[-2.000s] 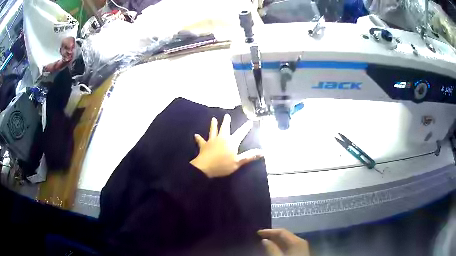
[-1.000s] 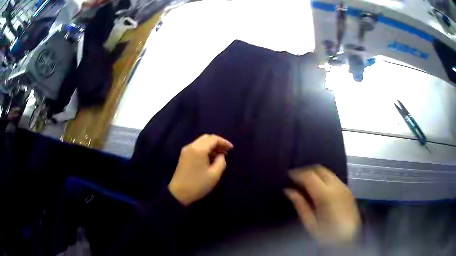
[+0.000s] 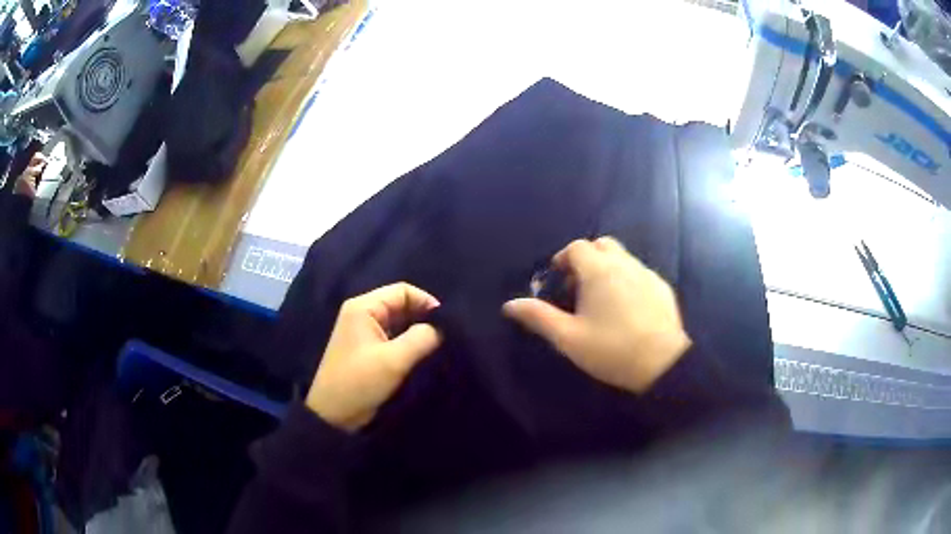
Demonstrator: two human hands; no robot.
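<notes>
A large dark garment piece (image 3: 490,198) lies over the white table left of the needle and hangs toward my lap. My left hand (image 3: 370,349) is over its lower middle, fingers curled, with a gap between thumb and fingertips. My right hand (image 3: 615,313) is over the cloth further right, thumb and fingers curled apart; whether it grips cloth between them cannot be told. A long seam or fold line runs near the cloth's right side. The cloth's upper right corner lies beside the lit needle area of the white sewing machine (image 3: 897,115).
Teal-handled thread snips (image 3: 884,287) lie right of the needle. A printed ruler strip (image 3: 855,384) runs along the front edge. A grey neighbouring machine (image 3: 104,83) and hanging dark cloth (image 3: 209,115) are at upper left. A blue basket rim (image 3: 198,375) is at lower left.
My left hand has come off the cloth near the needle and back toward me. My right hand has moved up over the cloth. The view has shifted left and down.
</notes>
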